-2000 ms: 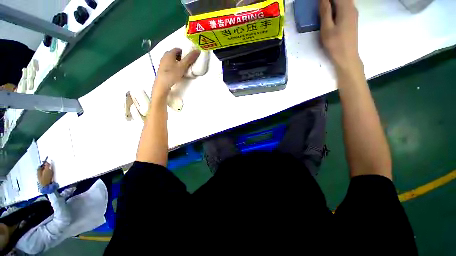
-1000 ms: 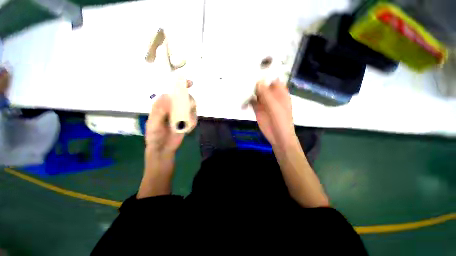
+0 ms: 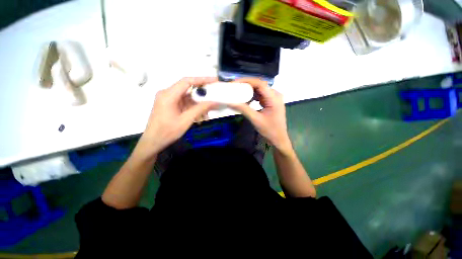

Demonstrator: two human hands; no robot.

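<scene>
My left hand [image 3: 177, 109] and my right hand [image 3: 264, 109] hold a cream elongated housing [image 3: 225, 93] between them, one at each end, just in front of the press. The housing lies level and has a dark round spot near its left end. A second pale piece shows partly under it, between my fingers. The black press [image 3: 249, 55] stands on the bench right behind my hands, with the yellow warning sign [image 3: 299, 19] above it. More cream housing parts [image 3: 76, 63] lie on the bench at the left, slightly blurred.
A small dark piece [image 3: 62, 128] lies on the white bench [image 3: 121, 111] near its front edge. A clear container [image 3: 382, 23] stands at the back right. Blue stools [image 3: 430, 104] show at the right and lower left. A brown carton [image 3: 430, 246] is at the lower right.
The view has turned and shifted towards the press. My hands, apart one second ago with a housing in the left, have come together at both ends of the housing.
</scene>
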